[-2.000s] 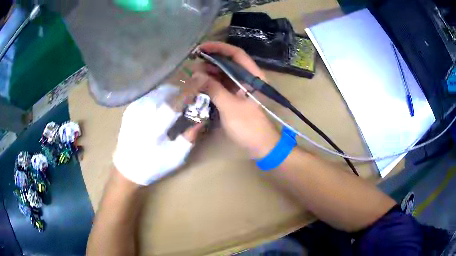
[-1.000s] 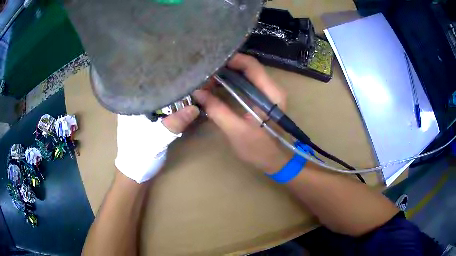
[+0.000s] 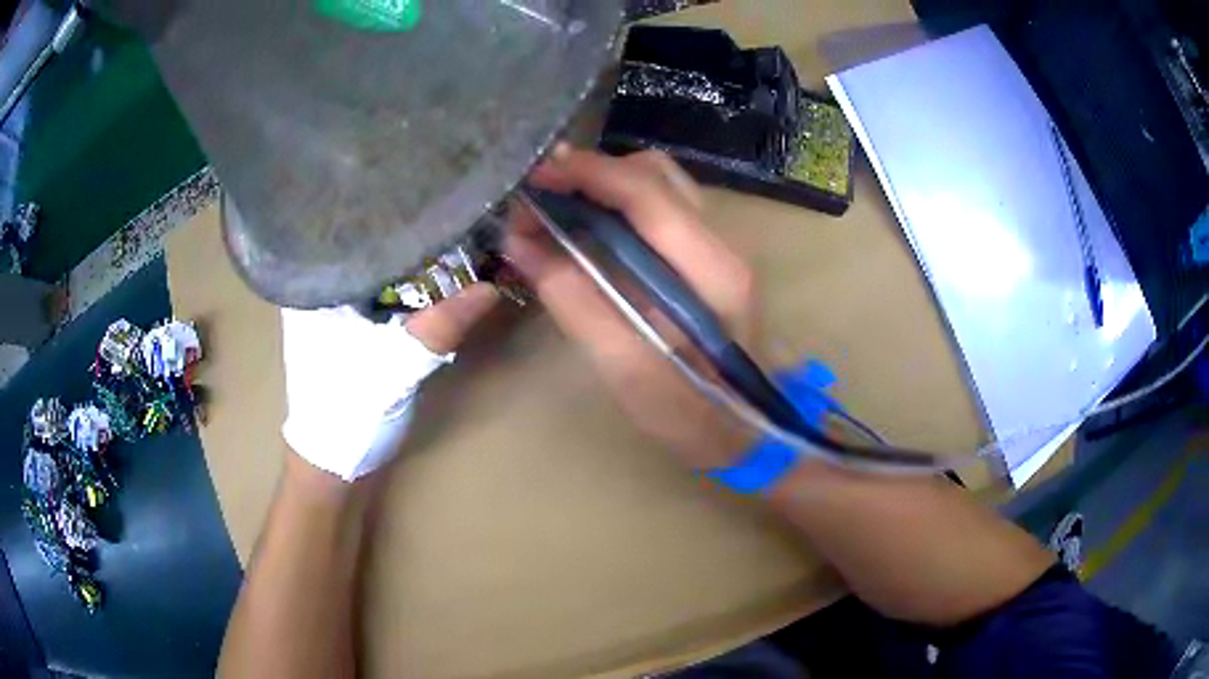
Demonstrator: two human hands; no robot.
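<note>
My left hand (image 3: 365,378), in a white glove with a bare thumb, holds a wired assembly (image 3: 444,281) with whitish and metallic parts at the lower edge of the fume hood (image 3: 385,146). The hood hides my left fingers and part of the assembly. My bare right hand (image 3: 650,285) grips the black soldering iron (image 3: 650,272) like a pen, close to the right side of the assembly. The iron's tip and the joint cannot be made out. A thin pale feed tube (image 3: 617,299) runs along the iron. A blue band (image 3: 769,458) is on my right wrist.
A black iron stand (image 3: 709,113) with a yellowish cleaner (image 3: 819,146) stands beyond my right hand. White paper (image 3: 981,226) with a blue pen (image 3: 1090,272) lies at right. Several wired assemblies (image 3: 146,365) lie at left on the dark green mat (image 3: 146,531). Brown cardboard (image 3: 530,531) lies below my hands.
Since two seconds ago, the assembly has turned and moved left to the hood's edge, and my left fingers have gone behind the hood. The iron now slants more steeply.
</note>
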